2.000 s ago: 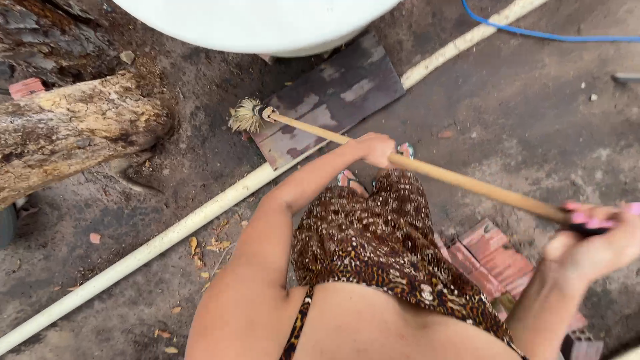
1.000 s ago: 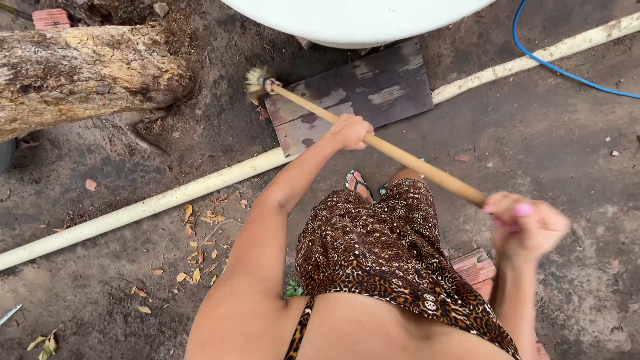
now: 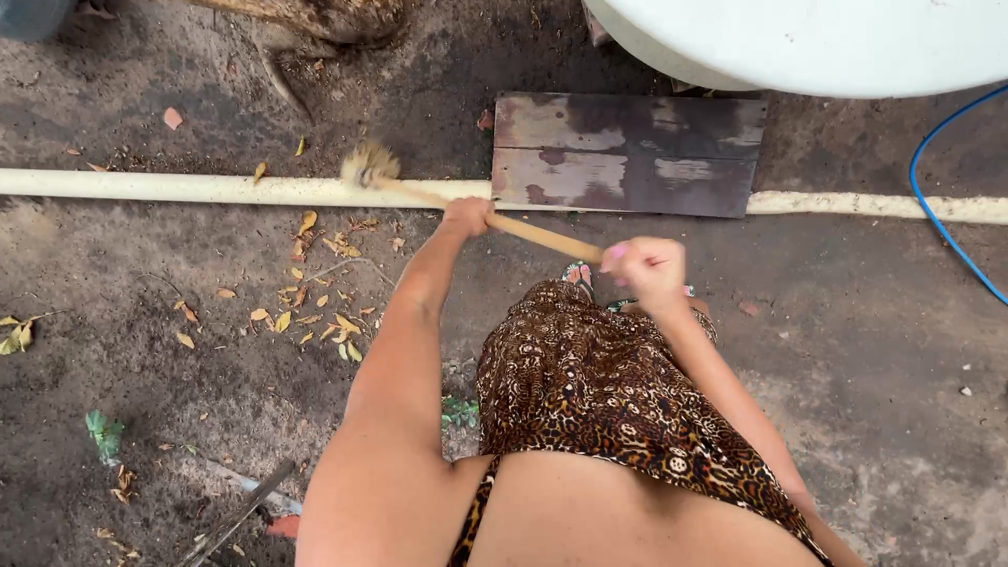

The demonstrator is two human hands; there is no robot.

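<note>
My left hand [image 3: 470,216] grips the middle of a long wooden broom handle [image 3: 543,238], left of the centre of the view. Farther right, my right hand [image 3: 647,268] is closed around the upper end of the same handle and looks slightly blurred. At the far left end of the handle, the straw-coloured bristle head [image 3: 370,164] is over a pale plastic pipe [image 3: 260,189] on the ground. Whether the bristles touch the pipe cannot be told. Several yellow and brown leaves [image 3: 303,311] lie on the dirt below and left of the bristles.
A dark wooden board [image 3: 630,153] lies across the pipe. Above it is the white rounded rim [image 3: 827,55] of a large object. A blue hose [image 3: 937,213] curves at the right. A log [image 3: 339,16] lies at the top left, and a stick [image 3: 244,512] at the lower left.
The view has shifted and turned. The bristle head, earlier beside the board's left end, is now farther left of it, over the pipe. Both hands have stayed on the handle.
</note>
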